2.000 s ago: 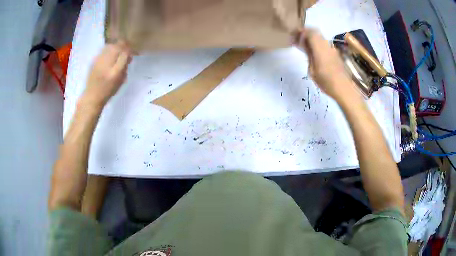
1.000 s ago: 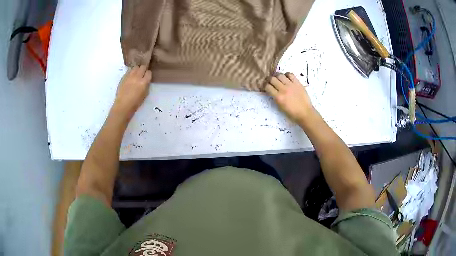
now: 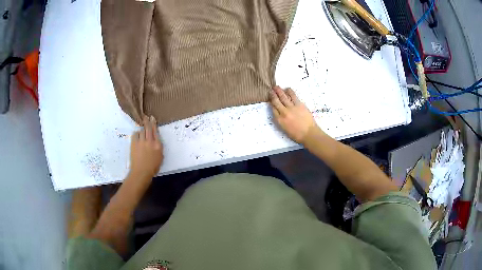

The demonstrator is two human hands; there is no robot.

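A brown ribbed garment piece (image 3: pixel 206 58) lies on the white pressing table (image 3: pixel 338 89), its upper part cut off by the top edge of the picture. A lengthwise fold runs down its left side. My left hand (image 3: pixel 146 149) is on the lower left corner of the piece, fingertips at the fold's end. My right hand (image 3: pixel 292 115) holds the lower right corner between thumb and fingers. The near edge of the piece stretches between my two hands.
A steam iron (image 3: pixel 357 29) with a wooden handle sits at the upper right, its blue hose (image 3: pixel 417 52) running off right. A red and black box (image 3: pixel 434 45) stands beyond the table. Paper scraps (image 3: pixel 446 171) and dark shears (image 3: pixel 420 191) lie at lower right.
The garment piece was lowered onto the table and now lies nearer to me, covering the tan template seen earlier. Both hands came down with it. The view has turned slightly.
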